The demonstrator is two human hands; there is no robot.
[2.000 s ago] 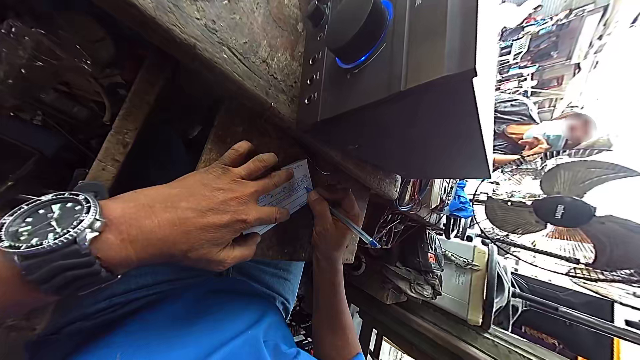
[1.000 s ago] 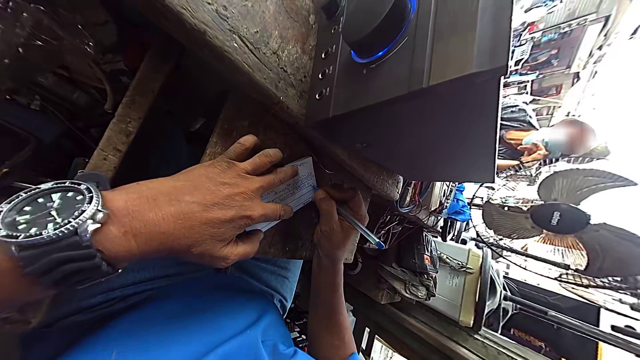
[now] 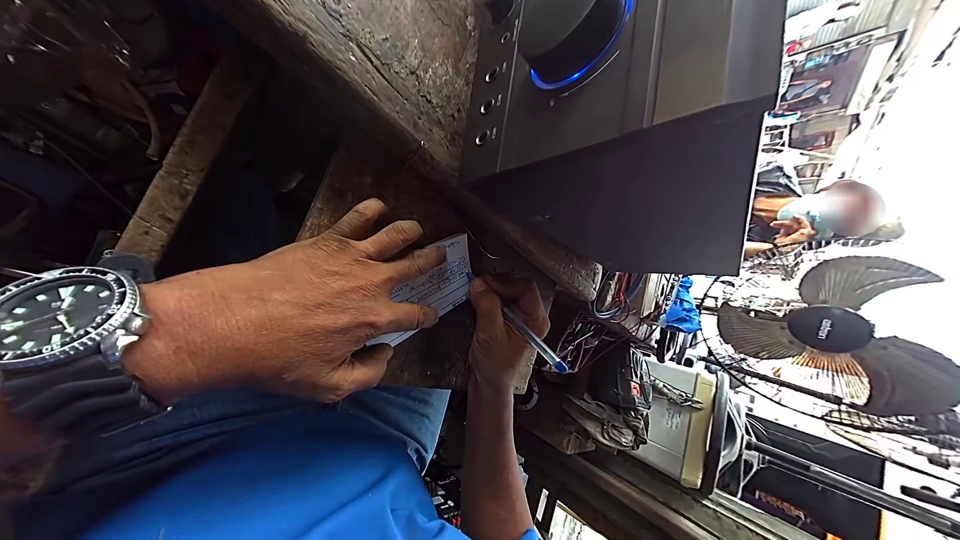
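A white paper slip (image 3: 451, 255) with lines of handwriting lies on a worn wooden board (image 3: 352, 176). My left hand (image 3: 330, 300), a diver's watch on its wrist, rests palm down over the slip with its fingers apart, covering much of it. In my right hand (image 3: 508, 319) a ballpoint pen (image 3: 534, 339) with a blue end is gripped. The pen's tip is at the slip's right edge, its blue end pointing down and right. Right-hand fingers are partly hidden in shadow.
A dark device (image 3: 585, 120) with a blue-lit knob stands above the hands, beside a thick worn wooden tabletop (image 3: 405, 52). At right are tangled wires (image 3: 600, 322), a light-coloured case (image 3: 667, 412) and a fan (image 3: 831, 328). Another person (image 3: 795, 217) is farther back.
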